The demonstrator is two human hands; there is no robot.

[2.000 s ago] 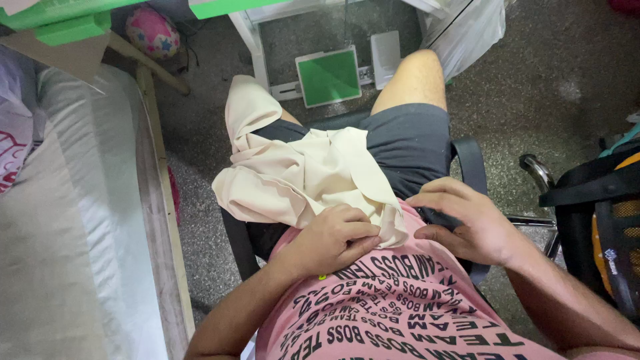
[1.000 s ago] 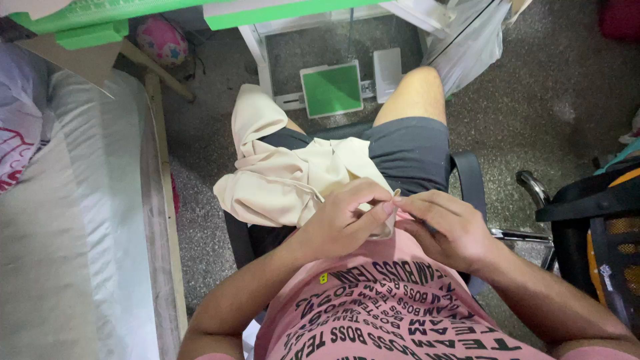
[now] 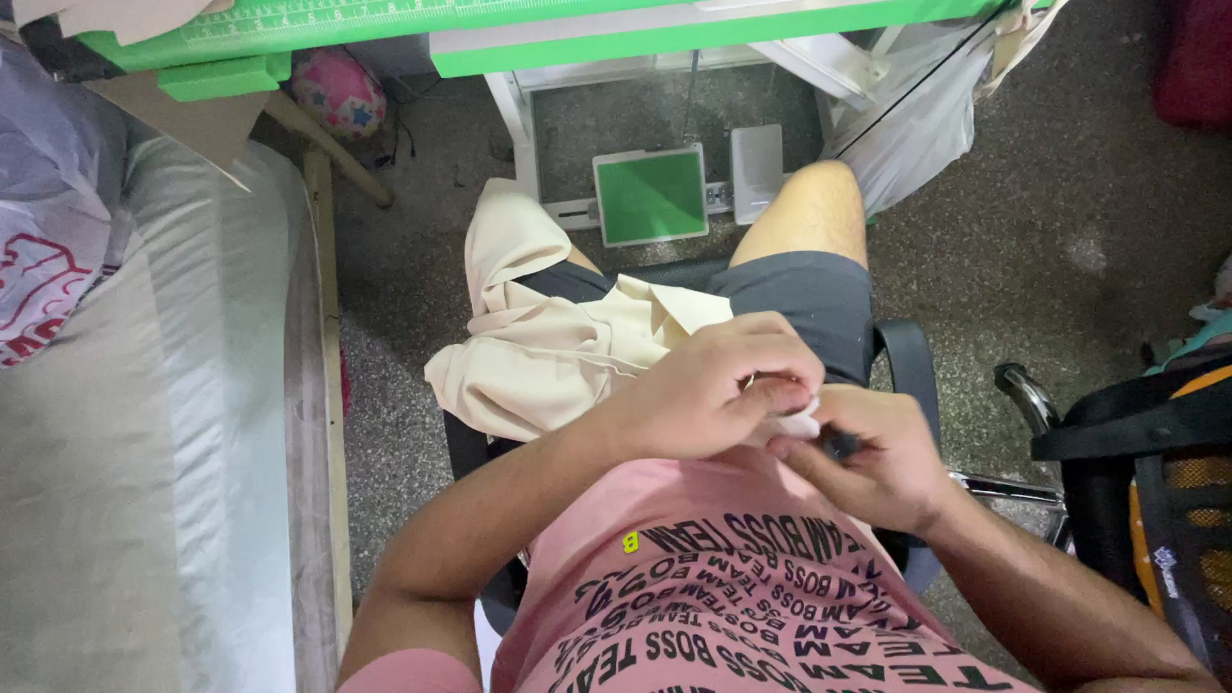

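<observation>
Cream fabric (image 3: 539, 361) lies bunched over my lap and one thigh, in front of my pink printed T-shirt (image 3: 731, 577). My left hand (image 3: 722, 390) pinches an edge of the fabric between thumb and fingers, with a small folded bit of it poking out at the fingertips. Close beside it, my right hand (image 3: 871, 452) has its thumb and fingers curled around a small dark object (image 3: 840, 444), too blurred to identify. The right fingertips are near or at the fabric edge; whether they touch it is not clear.
Ahead is a sewing table's green edge (image 3: 674, 46) with a ruler scale. Beneath are a green-topped foot pedal (image 3: 653, 195) and white frame. A bed (image 3: 212, 404) stands at left, a black chair (image 3: 1136, 443) at right. A plastic bag (image 3: 910, 135) hangs by the table.
Two seconds ago my hands were apart, the left on the fabric and the right spread at its edge. Now they are together at the fabric edge, held above my lap.
</observation>
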